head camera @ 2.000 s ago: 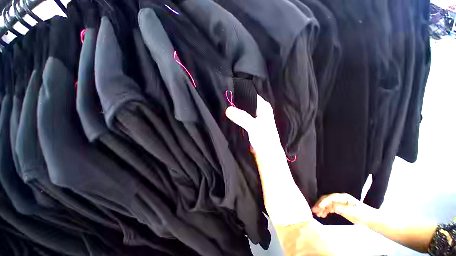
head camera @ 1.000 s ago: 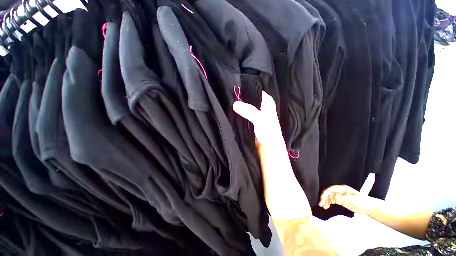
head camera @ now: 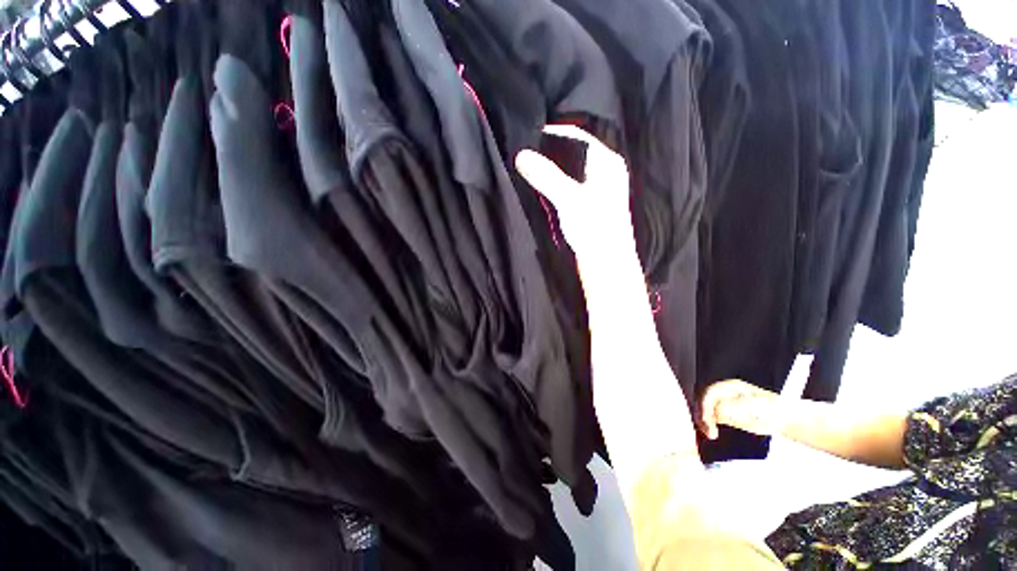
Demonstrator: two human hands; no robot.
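Black garments hang packed side by side across the view. My right hand reaches up at centre, very overexposed, with its thumb on the left. A dark ribbed part of a black garment lies between thumb and fingers, and the hand appears to hold it. The exact finger contact is washed out. A pink thread marker hangs just left of my wrist, and another pink thread lies on a garment at upper left. My left hand is not in view.
Dark hangers hook over the rail at upper left. Another person's hand touches the lower garments at right, with a patterned sleeve. A whitish-marked label shows at the bottom. A patterned pile lies at upper right.
The garments left of centre have shifted rightward in view. My right hand appears higher, still at the dark ribbed part. More of the other person's patterned sleeve and top shows.
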